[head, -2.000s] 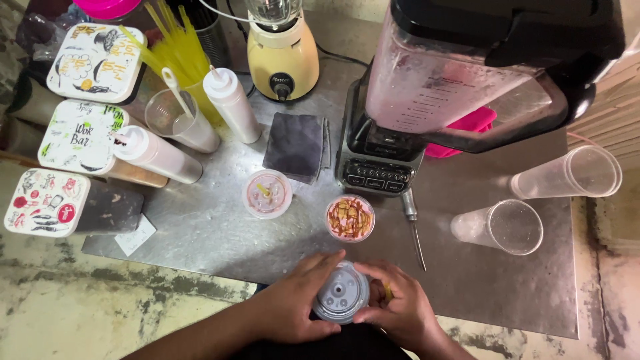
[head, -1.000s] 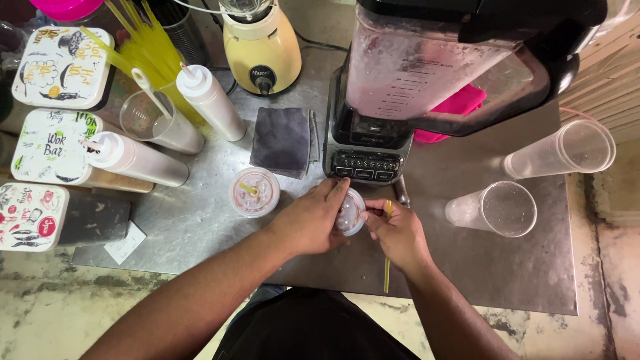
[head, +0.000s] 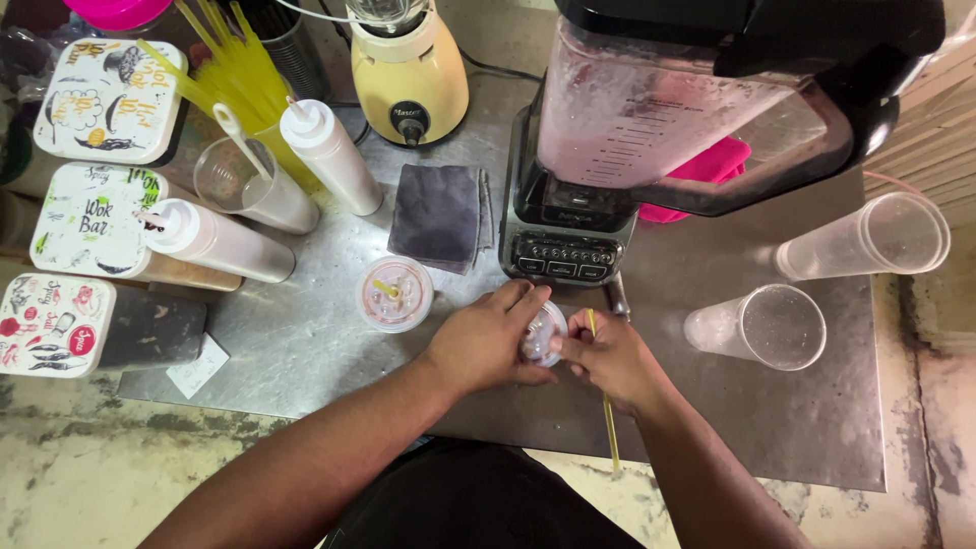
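My left hand (head: 494,335) is wrapped around the far and left side of a lidded plastic cup (head: 540,334) in front of the black blender (head: 568,255). At the cup's right, my right hand (head: 606,357) touches the lid's edge with its fingertips and holds a yellow straw (head: 611,431), which hangs down past the palm. Left of my hands stands another lidded cup (head: 394,294) with a yellow straw through its lid. The blender jar holds pink residue. A metal-handled tool (head: 618,296) lies partly hidden behind my right hand.
White squeeze bottles (head: 332,156), a cup with a spoon (head: 255,187), yellow straws (head: 244,84) and lidded containers (head: 88,217) crowd the left. A folded dark cloth (head: 436,217) lies near a yellow blender (head: 408,84). Tall plastic cups (head: 785,328) stand at the right edge of the metal table.
Two seconds ago both hands held a dome-like lid or stack of lids nearer the table's front edge, and the right cup stood uncovered. Now that cup is lidded and a yellow straw is in my right hand.
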